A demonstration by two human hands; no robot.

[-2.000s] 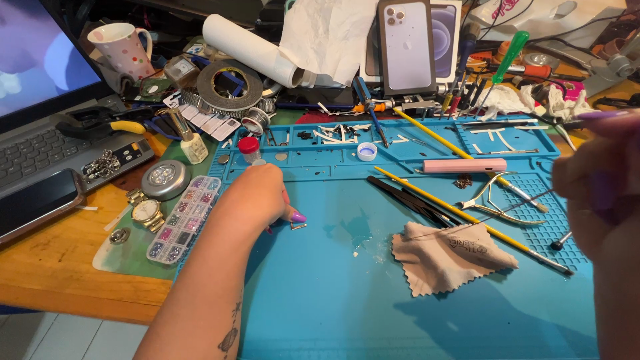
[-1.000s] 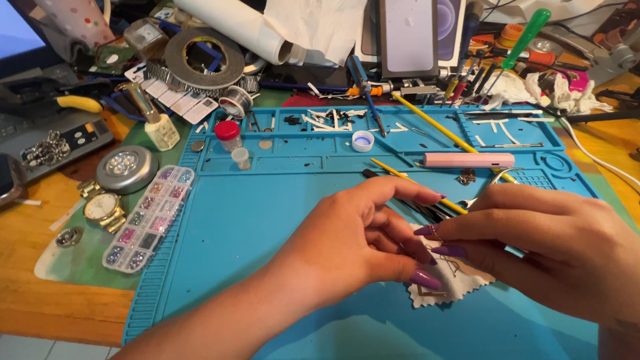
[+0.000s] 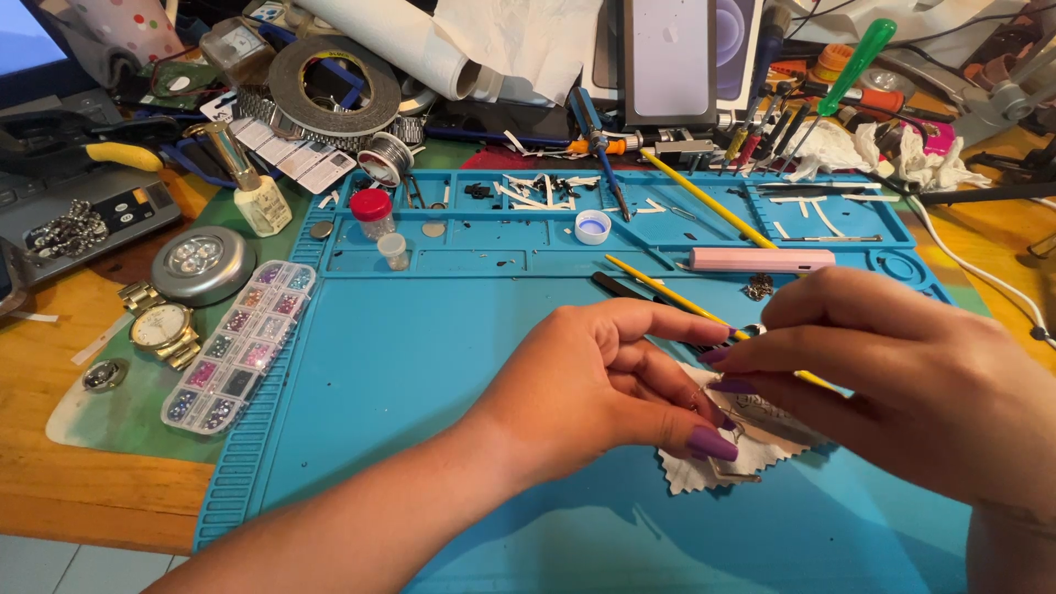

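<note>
My left hand (image 3: 610, 388) pinches a small, thin metal piece (image 3: 734, 473) between thumb and fingers, above a pale zigzag-edged cloth (image 3: 685, 474). Close on its right, my right hand (image 3: 866, 379) has thumb and index finger pinched together on what looks like a fine chain or wire (image 3: 711, 389); the fingers partly hide it. Beneath the hands lies a blue silicone work mat (image 3: 396, 363). Behind them are a yellow stick (image 3: 660, 289), black tweezers (image 3: 619, 287), a pink pen-like tool (image 3: 759, 260) and a small heap of chain (image 3: 758, 286).
At left are a clear bead organizer (image 3: 239, 346), a gold wristwatch (image 3: 161, 326) and a round silver lamp (image 3: 202, 264). A red-capped jar (image 3: 372, 216) and a white cap (image 3: 592, 227) sit in the mat's trays. Tape rolls, phone boxes and screwdrivers crowd the back.
My left hand has moved from the mat near the jars to the cloth, and my right hand has come in beside it. The view has shifted closer.
</note>
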